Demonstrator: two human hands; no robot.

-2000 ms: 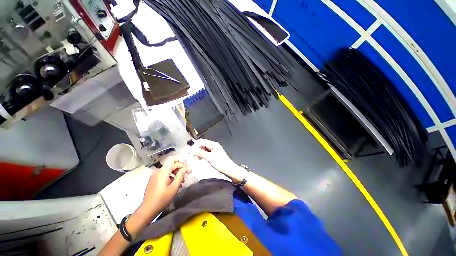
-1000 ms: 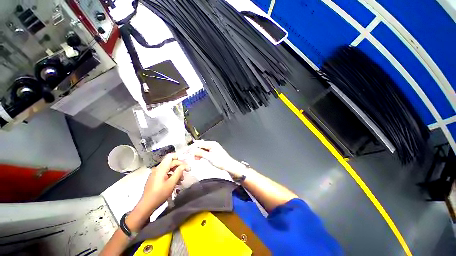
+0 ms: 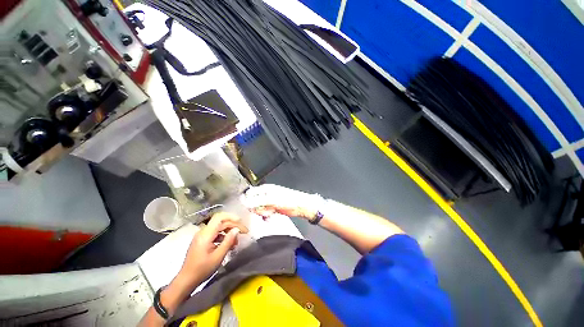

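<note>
My left hand (image 3: pixel 214 246) is above the white ledge near my lap, fingers bent, at the edge of a clear guard (image 3: pixel 246 207). My right hand (image 3: pixel 282 203) is just to the right, partly washed out by glare, with its fingers low at the guard. The guard shows only as a pale transparent sheet, and its outline is hard to follow. Whether either hand grips it, or holds something small, cannot be told. The lower metal fixture (image 3: pixel 198 185) with a dark knob lies behind the hands.
A whitish plastic cup (image 3: pixel 162 214) stands left of the fixture. Black round knobs (image 3: pixel 66 110) are on the machine at left. A dark square pad (image 3: pixel 208 124) with a slim shiny tool lies on the white side table (image 3: pixel 224 86), beside a bundle of black strips (image 3: pixel 288 83). More strips (image 3: pixel 480 121) hang at right.
My right hand has turned flatter, and its forearm has shifted right and slightly down. The fixture behind the hands shows more clearly. The view has shifted slightly.
</note>
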